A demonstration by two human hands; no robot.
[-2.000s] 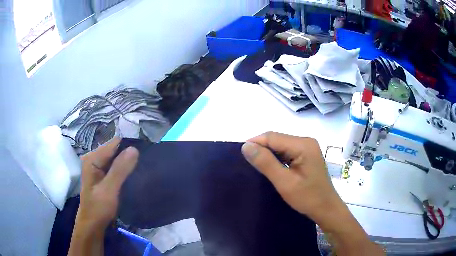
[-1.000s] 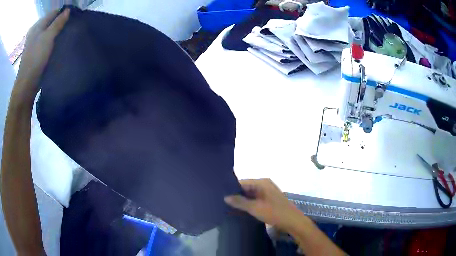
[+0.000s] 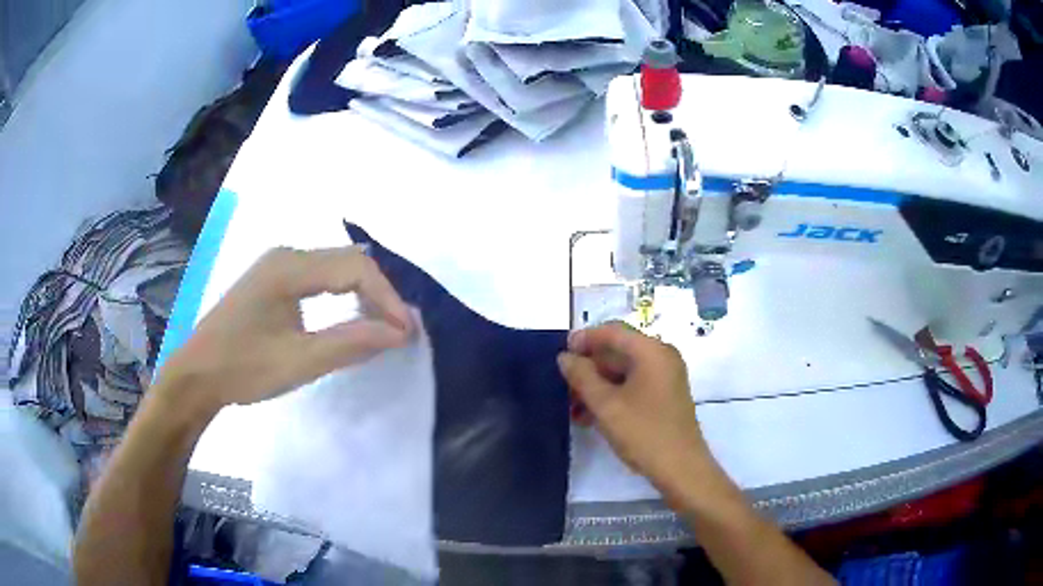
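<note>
A dark fabric piece (image 3: pixel 498 441) lies on the white table left of the needle area, its lower edge at the table's front edge. A pale grey face (image 3: pixel 343 464) shows at its left, hanging from my left hand (image 3: pixel 303 326), which pinches the fabric edge between thumb and fingertips. My right hand (image 3: pixel 635 395) holds the dark piece's upper right corner, just below and left of the presser foot (image 3: pixel 646 307). The white sewing machine (image 3: pixel 709 189) stands behind my right hand. Whether the grey face and the dark face are one piece cannot be told.
A stack of grey and dark pieces (image 3: pixel 515 69) is behind, left of the machine. Scissors with red and black handles (image 3: pixel 955 383) lie at right. Grey bundles (image 3: pixel 97 309) are beyond the table's left edge. A blue bin (image 3: pixel 300 25) is at the back left.
The dark fabric, held up and spread in the air before, is now down on the table by the needle area, with a grey face showing. Both hands have moved to it; the view has shifted right.
</note>
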